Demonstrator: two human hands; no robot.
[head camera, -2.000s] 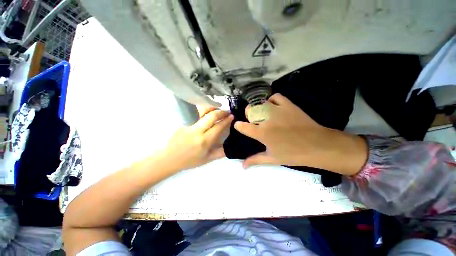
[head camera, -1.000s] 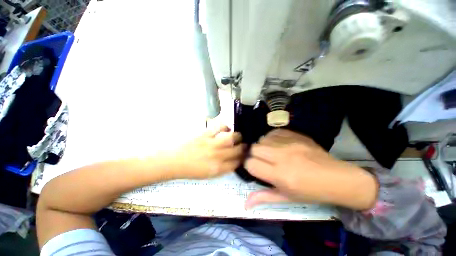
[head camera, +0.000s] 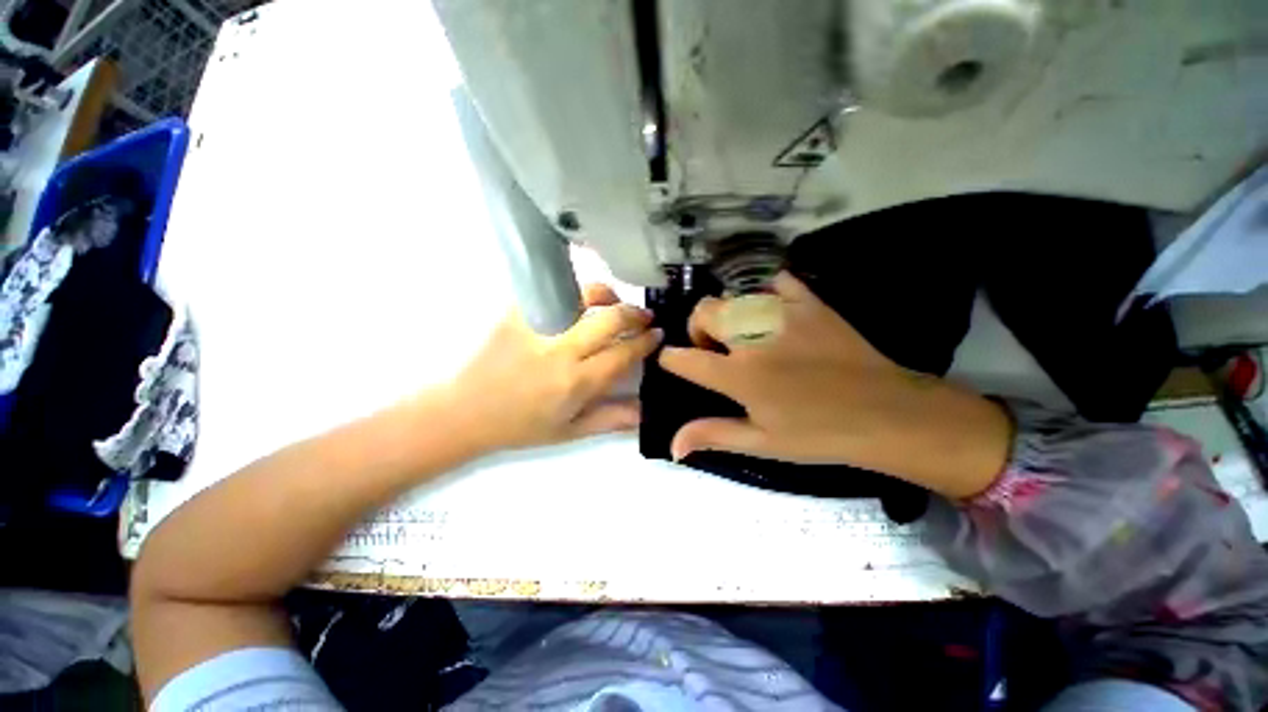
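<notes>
Black fabric (head camera: 904, 278) lies under the machine head and reaches toward the table's front edge. My left hand (head camera: 577, 369) has its fingertips at the fabric's left edge, just below the presser foot (head camera: 677, 285). My right hand (head camera: 793, 376) lies flat on the black fabric right of the needle, fingers spread, pressing it down. The round knob and spring of the thread tension assembly (head camera: 752, 317) stand over my right fingers and are not held. The needle tip is too small to make out.
The off-white sewing machine head (head camera: 1085, 125) fills the top. A grey-white tube (head camera: 522, 223) stands left of the needle. A blue basket (head camera: 170, 181) with black and floral pieces is at the left. White paper (head camera: 1217, 257) hangs at the right. A dark-handled tool (head camera: 1242, 424) lies at far right.
The view has shifted. Compared with one second ago, both hands are closer to the presser foot, and my right hand lies flatter with its fingers more spread on the black fabric.
</notes>
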